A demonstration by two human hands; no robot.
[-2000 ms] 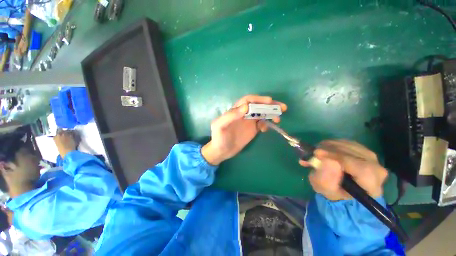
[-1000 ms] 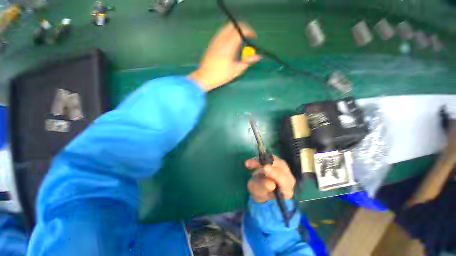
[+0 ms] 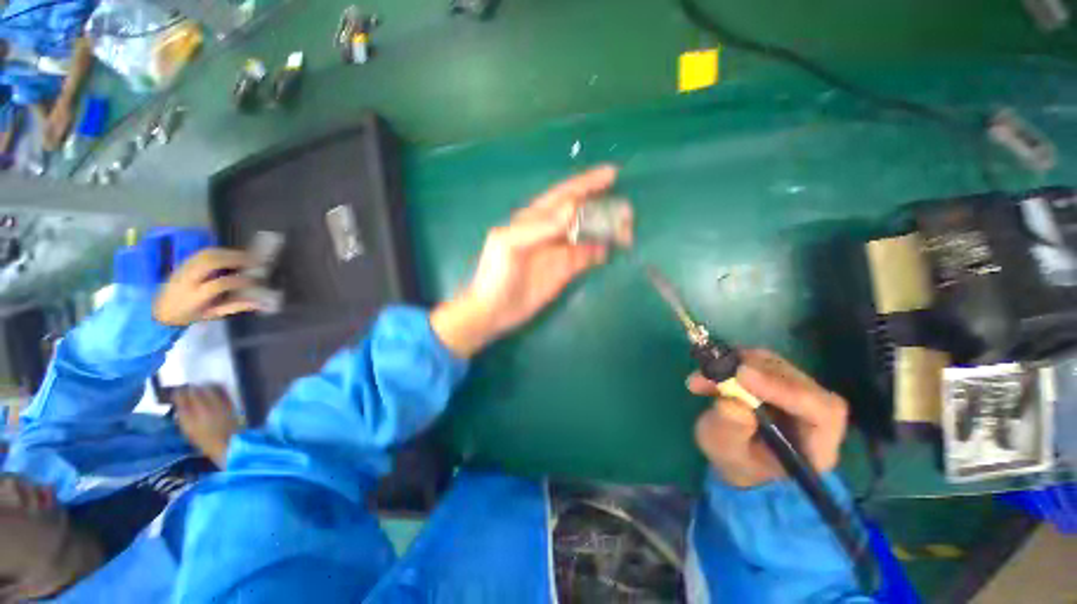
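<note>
My left hand [image 3: 514, 271] holds a small silver electronic module [image 3: 602, 221] in its fingertips above the green mat; the module is blurred. My right hand [image 3: 768, 419] grips a soldering iron [image 3: 717, 360] with a black handle and pale collar. The iron's thin tip points up and left toward the module, with a small gap between them. A black parts tray [image 3: 390, 212] lies to the left, with one silver module [image 3: 344, 232] near its right side.
Another person's hand [image 3: 213, 287] reaches into the tray's left side at more modules. A black box [image 3: 945, 271] with tan tape and a small tray of dark bits [image 3: 998, 419] stand at right. A yellow square [image 3: 698, 70] and a black cable [image 3: 815, 73] lie at the back.
My left hand has come back from the far side near the cable and now holds a module. The yellow square lies free on the green surface. The other person's hand has entered the tray.
</note>
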